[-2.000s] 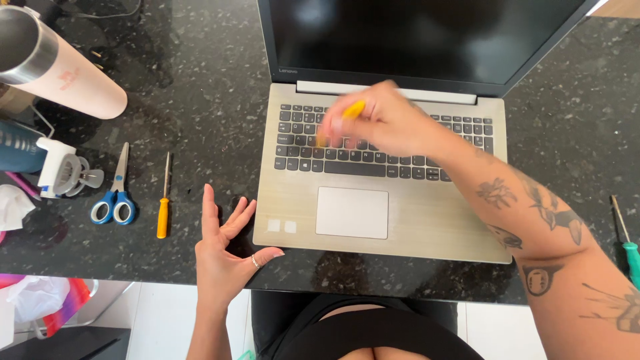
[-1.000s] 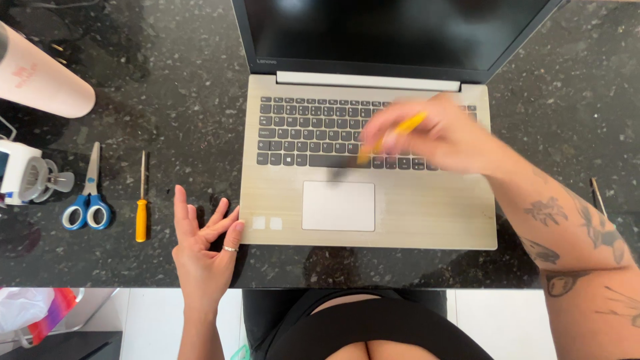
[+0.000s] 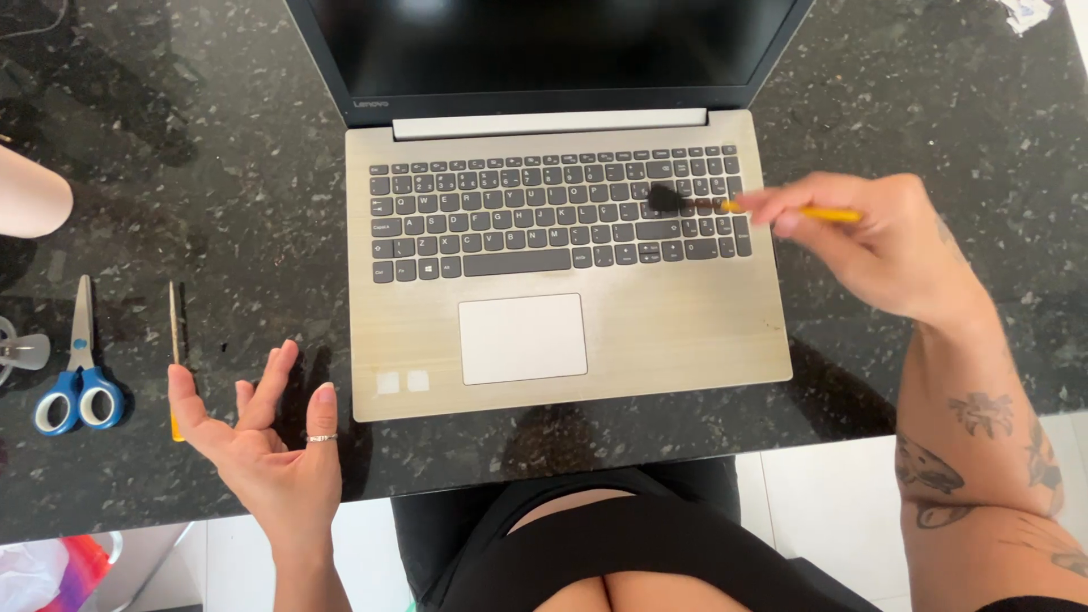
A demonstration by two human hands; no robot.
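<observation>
An unfolded Lenovo laptop lies on a dark speckled stone counter, its screen black. My right hand is at the laptop's right side and holds a small brush by its yellow handle. The brush's dark bristles are over the right part of the keyboard; whether they touch the keys I cannot tell. Left of the laptop, my left hand is palm up with its fingers spread, holding nothing. It partly covers a screwdriver with a yellow handle.
Scissors with blue handles lie at the left, beside a partly visible clear part. A pale pink tumbler is at the left edge. Crumpled white material sits at the top right. The counter's front edge runs below the laptop.
My right hand has moved right with the brush, from the middle of the keyboard to its right part. My left hand, earlier at the laptop's left edge, is now apart from it.
</observation>
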